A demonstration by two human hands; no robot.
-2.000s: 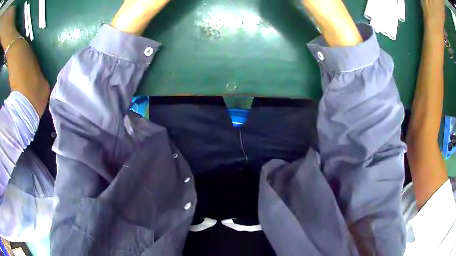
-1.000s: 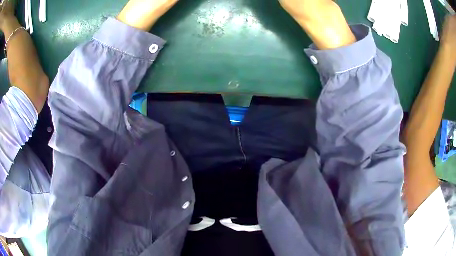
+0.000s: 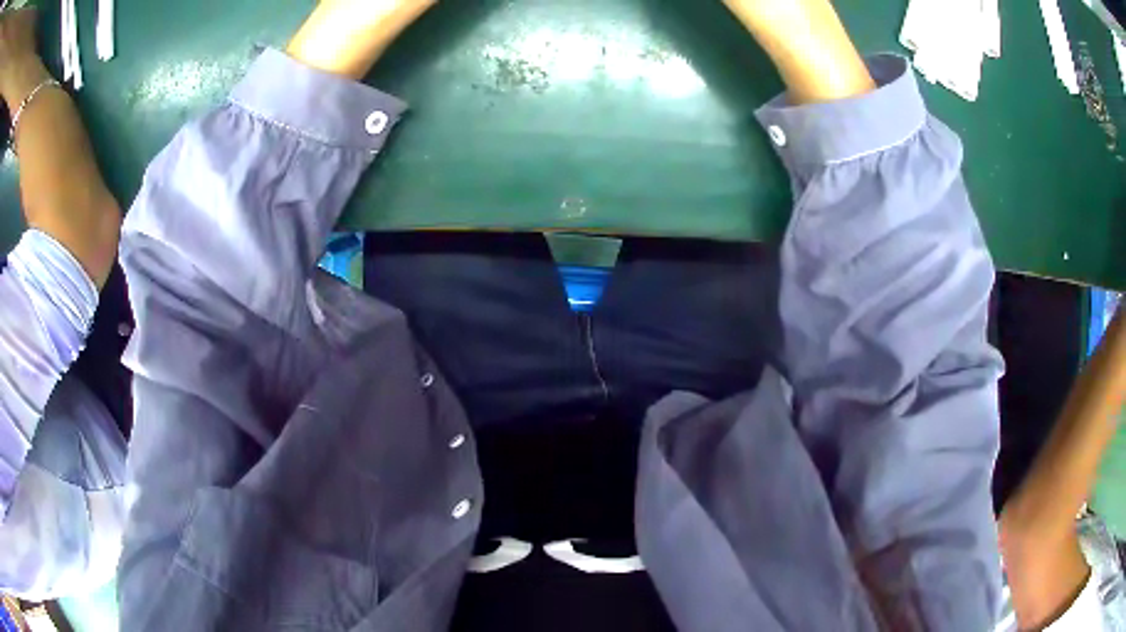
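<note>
The dark-green tabletop [image 3: 556, 148] lies in front of me, worn and glossy. Both my forearms in grey-blue cuffs reach over it, and my left and right hands are cut off by the top edge; only the wrists show. What they hold is out of the picture. A fanned heap of white strips [image 3: 953, 43] lies at the top right, beyond my right wrist. A tiny ring-like mark or piece [image 3: 573, 207] is near the table's front edge; I cannot tell which.
Several white strips [image 3: 105, 27] lie at the top left, near another person's arm [image 3: 62, 161]. A white strip [image 3: 1058, 43] and small metal pieces [image 3: 1093, 93] lie at the far right. Another person's arm [image 3: 1068, 469] is at the lower right. Something blue [image 3: 583, 286] shows below the table.
My right wrist moved inward, then back outward and up. The right-hand neighbour's arm drew back off the table towards the lower right, uncovering small metal pieces.
</note>
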